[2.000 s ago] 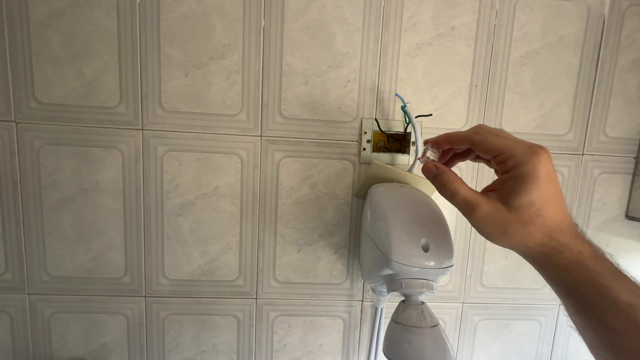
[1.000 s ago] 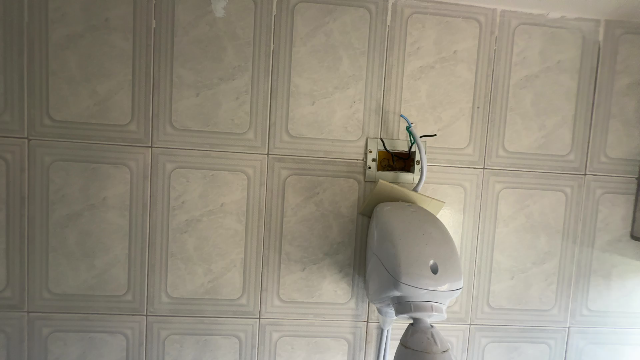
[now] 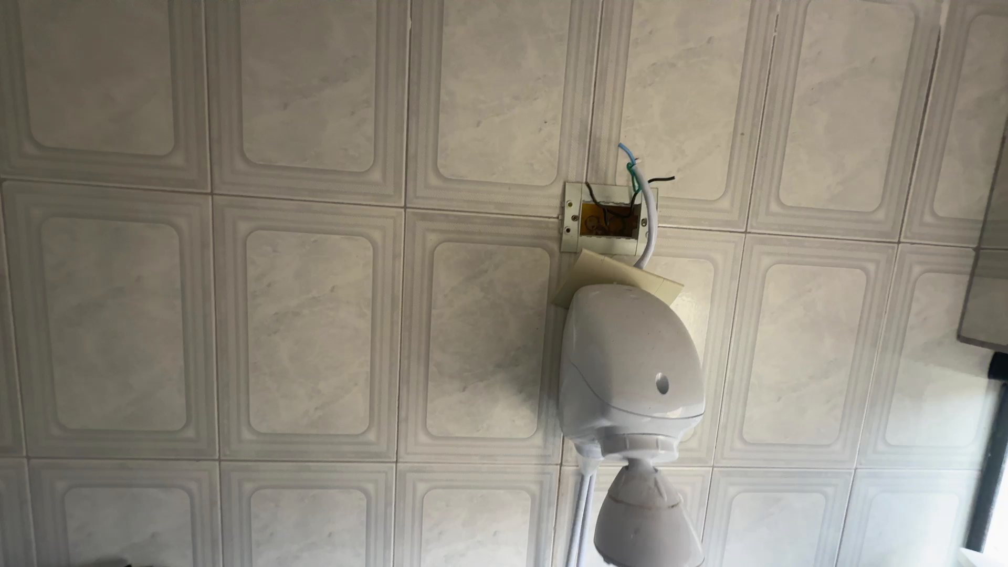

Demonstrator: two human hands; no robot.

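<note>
Neither my left hand nor my right hand is in the head view. A white electric shower heater (image 3: pixel 630 354) hangs on the tiled wall, with its shower head (image 3: pixel 646 520) below it. Above the heater an electrical box (image 3: pixel 606 223) is set in the wall, uncovered, with dark wires inside. A white cable (image 3: pixel 650 213) rises from behind the heater and passes the box's right side. At its upper end stand a blue wire (image 3: pixel 627 153) and a green wire; a black wire end (image 3: pixel 663 179) points right. A cream cover plate (image 3: pixel 618 276) sits tilted between box and heater.
Pale marbled tiles (image 3: pixel 309 331) cover the wall. A thin white hose or tube (image 3: pixel 581 512) runs down at the heater's left. At the right edge are a panel edge (image 3: pixel 984 299) and a dark frame bar (image 3: pixel 994 465) beside a bright area.
Two seconds ago my right hand held a small clear piece between thumb and fingers beside the cable; one second ago it was out of view, as it is now.
</note>
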